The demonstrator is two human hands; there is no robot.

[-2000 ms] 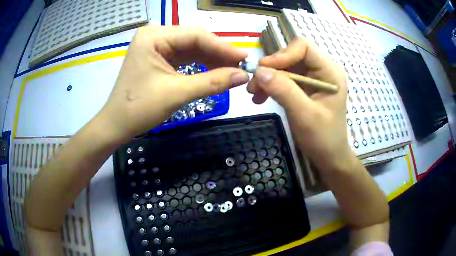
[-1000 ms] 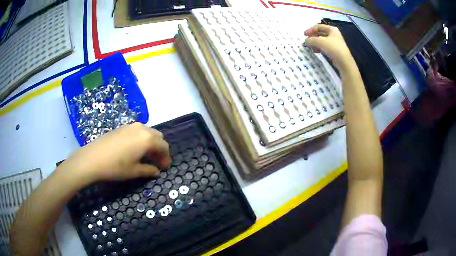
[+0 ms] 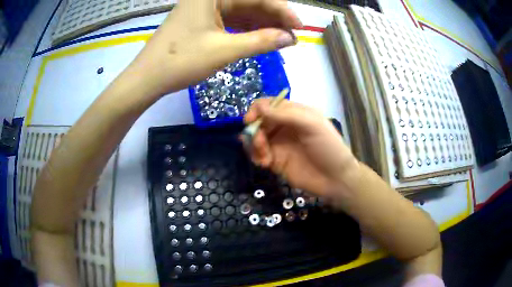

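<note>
My left hand (image 3: 205,47) is raised at the top, over the far side of the blue bin (image 3: 276,75). Its thumb and index finger are apart; a tiny dark spot shows at the thumb tip, too small to identify. My right hand (image 3: 300,143) is over the black tray (image 3: 236,255), gripping a thin tan stick tool (image 3: 278,98). A blurred, light silvery piece (image 3: 250,130) shows at the stick's lower end, by the fingertips. Small flanged metal parts (image 3: 184,200) stand in rows at the tray's left. Loose silver discs (image 3: 259,194) lie in its middle.
A stack of pale trays (image 3: 368,112), its top one (image 3: 429,120) bearing rings, stands at right. Black trays (image 3: 483,112) lie beyond. A slotted pale tray (image 3: 101,224) lies at left, partly under my left arm. Another pale tray (image 3: 101,17) is at far left.
My right hand has come from the pale tray stack to above the black tray, where the stick now shows. My left hand has risen from the black tray. The view has shifted left.
</note>
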